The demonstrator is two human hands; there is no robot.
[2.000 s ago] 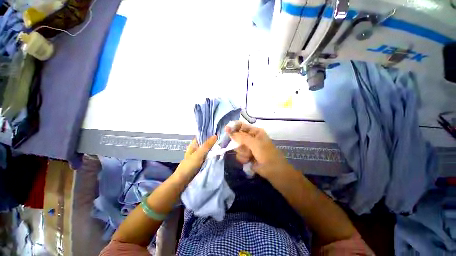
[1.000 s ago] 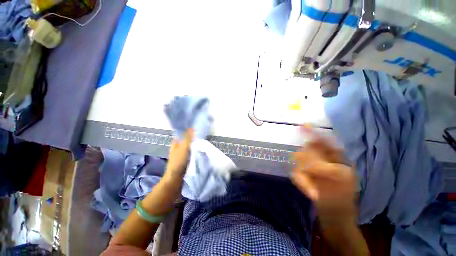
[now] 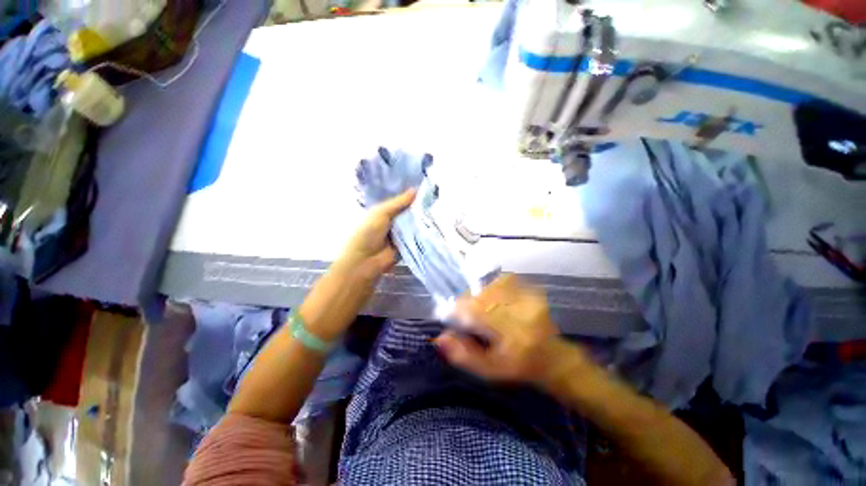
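Note:
A bundle of narrow light-blue cloth bands (image 3: 427, 242) lies across the front edge of the white table, its upper ends fanned out. My left hand (image 3: 380, 228) grips the bundle near its middle from the left. My right hand (image 3: 503, 327) is closed on the bundle's lower end, where something whitish shows at the fingers; this part is blurred. Light-blue garment panels (image 3: 684, 256) hang over the table edge to the right of my right hand. The sewing machine's needle area (image 3: 546, 142) is above and right of the bundle, apart from both hands.
The white sewing machine (image 3: 665, 81) stands at the upper right. Dark snips (image 3: 836, 254) lie at the right edge. A blue sheet (image 3: 224, 123) lies along the table's left side, beside the purple cloth-covered surface (image 3: 142, 161). More blue cloth (image 3: 218, 361) is below the table edge at left.
My right hand has come back from the right and now holds the bundle's lower end. The bundle is stretched between both hands; before, its lower part hung loose. The view has shifted slightly.

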